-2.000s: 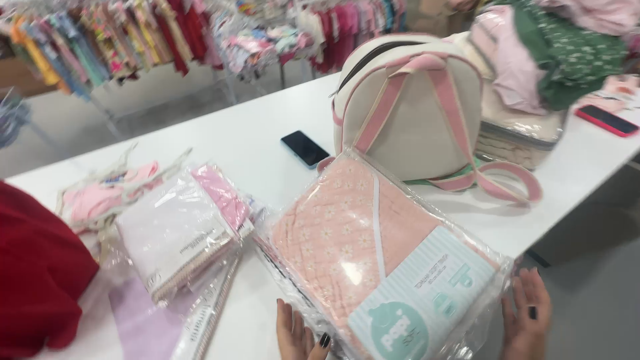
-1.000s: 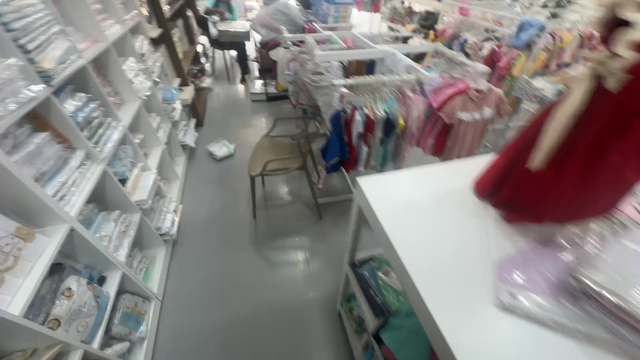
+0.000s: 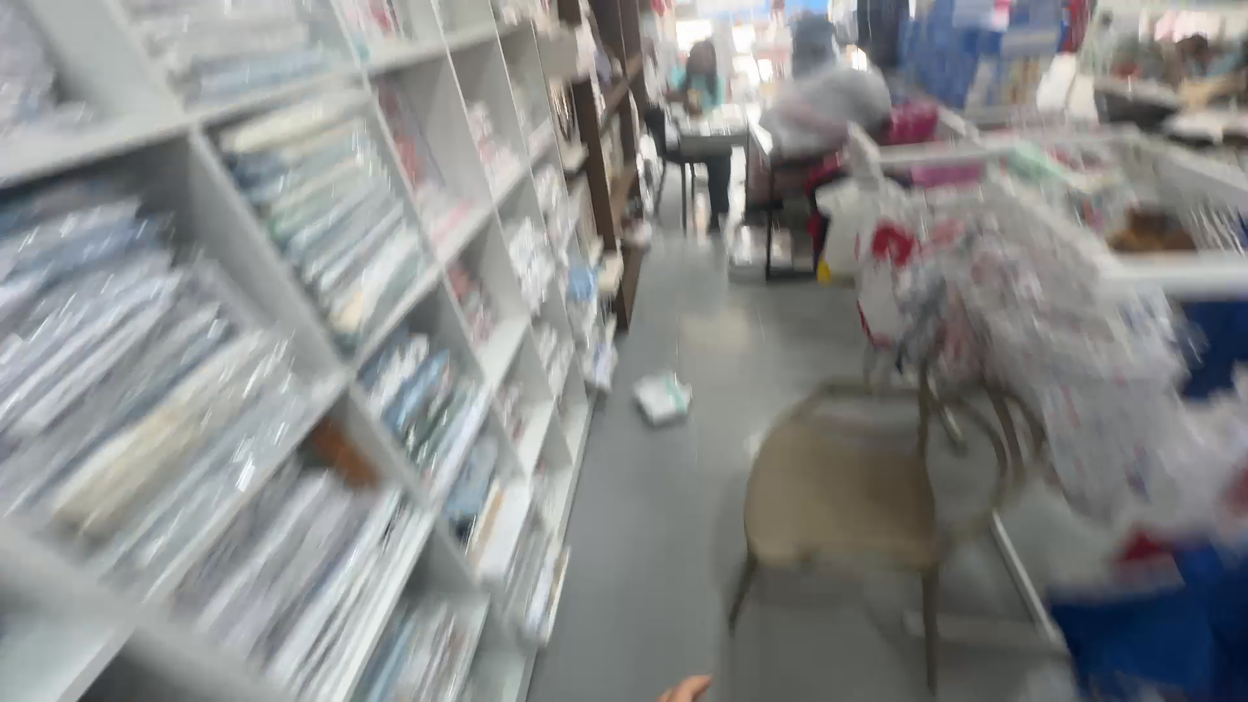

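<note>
Only a fingertip or two of one hand (image 3: 686, 688) shows at the bottom edge, over the grey floor; which hand it is, and whether it holds anything, I cannot tell. Nothing else of my hands is in the picture. To the left rise white cubby shelves (image 3: 356, 375) filled with stacks of plastic-wrapped folded textiles (image 3: 331, 214). A wrapped white packet (image 3: 663, 398) lies on the floor beside the foot of the shelves. The whole view is blurred.
A beige armchair (image 3: 843, 492) stands right of the aisle floor (image 3: 634, 507). Behind it are clear plastic bags (image 3: 1033, 292) against a white rack frame (image 3: 1170, 278). Further back, a person (image 3: 704, 88) is by a table (image 3: 717, 144), and a dark brown shelf unit (image 3: 603, 146) stands at the left.
The view has swung far left, from the white table to the aisle. Two seconds ago both hands were at a wrapped pink textile package; it is out of view now. The chair and shelves appear nearer.
</note>
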